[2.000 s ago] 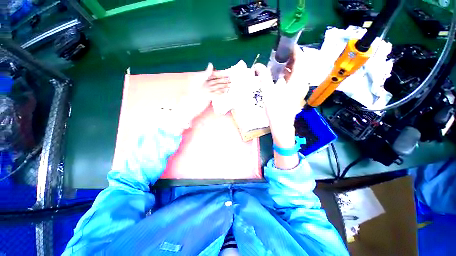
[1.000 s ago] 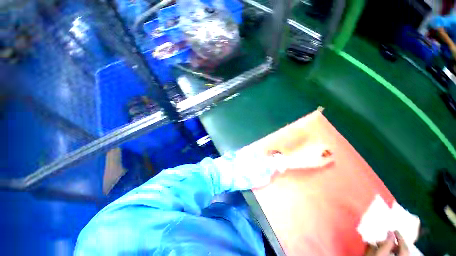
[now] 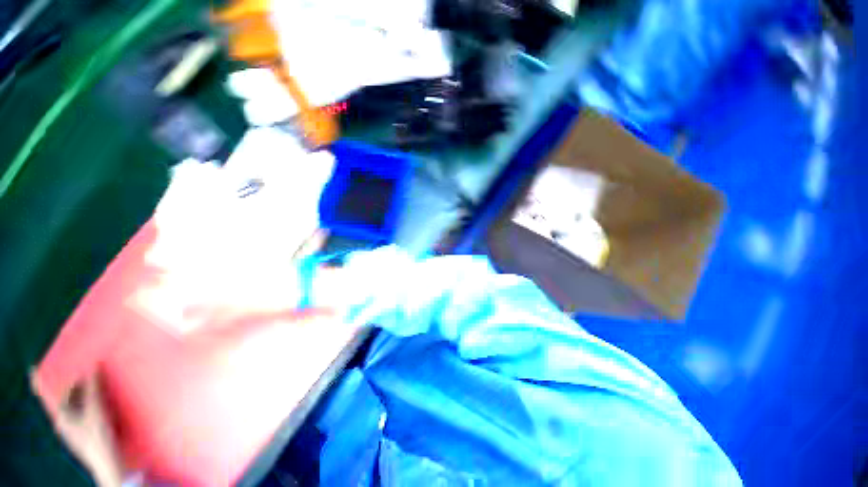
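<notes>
The pink-red mat (image 3: 105, 333) lies at the lower left, blurred and tilted. A white wipe paper (image 3: 214, 204) with a small dark mark lies over its upper part. My right hand (image 3: 233, 276) reaches in from the right at the paper's lower edge, with a light blue band at the wrist. It is washed out against the white, so its fingers and grip cannot be made out. My left hand (image 3: 90, 433) is a blurred shape at the mat's lower left corner, partly cut off, its grip unclear.
The blue screw tray (image 3: 404, 181) is beside the paper. The orange screwdriver (image 3: 319, 124) hangs above it, near a white cloth (image 3: 366, 43) and blurred black housings (image 3: 433, 114). An open brown carton (image 3: 657, 209) holding white scraps is at the right. A dark housing is at upper left.
The view has swung from the left side of the bench to the right. The tray, screwdriver and carton are in view again. My left hand now shows at the mat's corner in the lower left.
</notes>
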